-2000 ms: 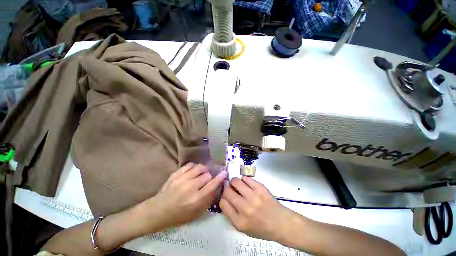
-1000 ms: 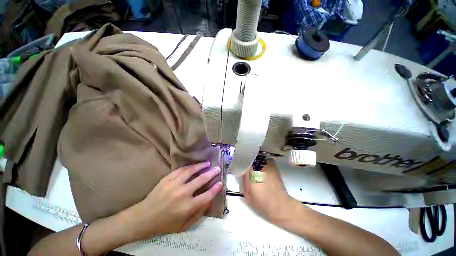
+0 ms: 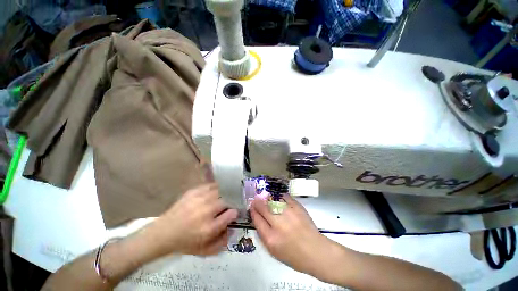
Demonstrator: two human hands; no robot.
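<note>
The brown garment piece (image 3: 145,133) lies in a heap left of the white brother sewing machine (image 3: 341,108). My left hand (image 3: 196,221) is curled at the cloth's front right corner, its fingertips left of the needle area; whether it grips cloth is hidden. My right hand (image 3: 287,230) has thumb and fingers close together at the lit presser foot (image 3: 262,187); what is between them cannot be made out. Machine parts and fingers hide the needle point. A small dark, shiny part (image 3: 245,244) shows in the bed in front, between my hands.
A long black tool (image 3: 383,213) lies under the machine arm. Black-handled scissors (image 3: 500,247) lie at the table's right end. A blue and black bobbin (image 3: 313,55) stands on the machine. A green-rimmed basket (image 3: 12,170) is at the left, with more brown cloth behind.
The cloth has shifted back, uncovering table and bed in front. My left hand has moved from lying on the cloth to its corner. My right hand has come forward to the presser foot. The view has shifted.
</note>
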